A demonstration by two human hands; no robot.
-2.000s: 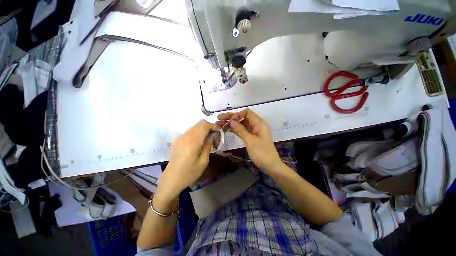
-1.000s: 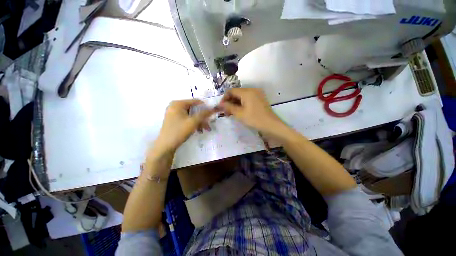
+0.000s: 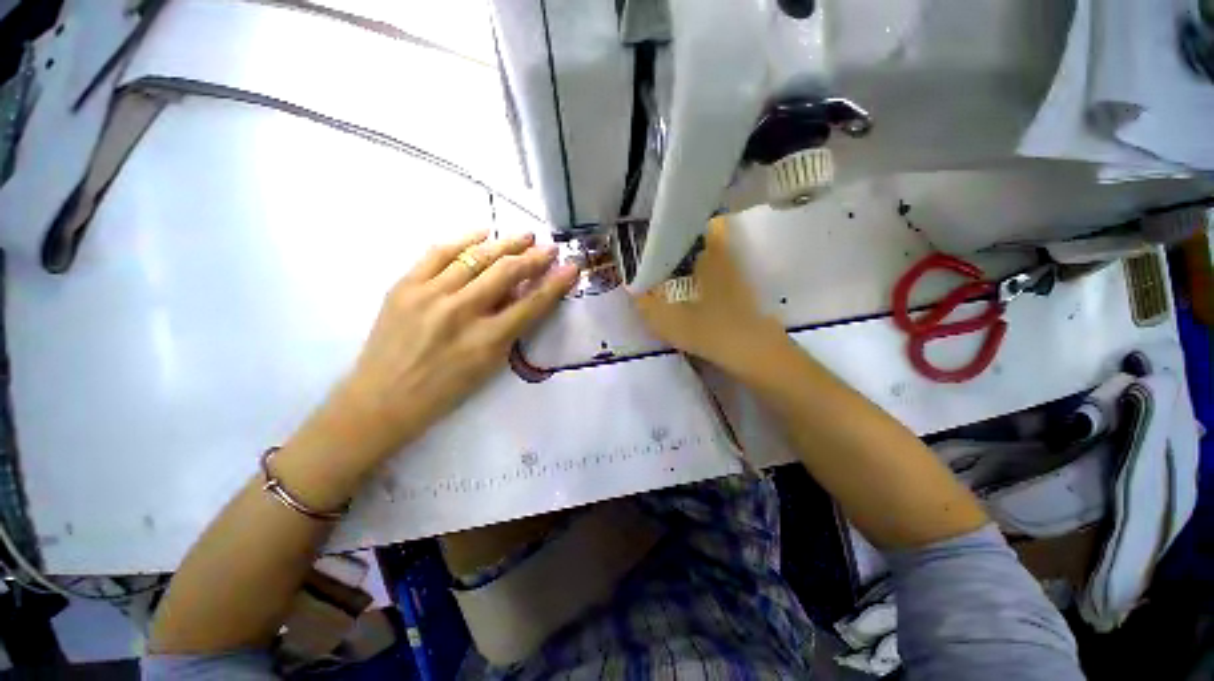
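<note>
The off-white sewing machine head (image 3: 719, 93) stands over the table, with its presser foot area (image 3: 595, 261) between my hands. My left hand (image 3: 466, 319) lies flat, fingers at the left of the foot, with a ring on one finger. My right hand (image 3: 706, 309) is at the right of the foot, its fingertips partly hidden behind the machine head. Any small piece under the fingers cannot be made out. A narrow folded strip (image 3: 719, 415) runs from below my right hand over the table's front edge.
Red-handled scissors (image 3: 953, 319) lie right on the white table (image 3: 200, 399). A long white-and-taupe strip (image 3: 306, 120) curves across the back left. White paper (image 3: 1132, 107) lies on the machine. A taupe piece (image 3: 546, 585) rests on the lap. Fabric pieces (image 3: 1138, 492) hang at right.
Both hands have moved from near the table's front edge up to the needle area and parted to either side of the foot. The view has moved closer to the machine head.
</note>
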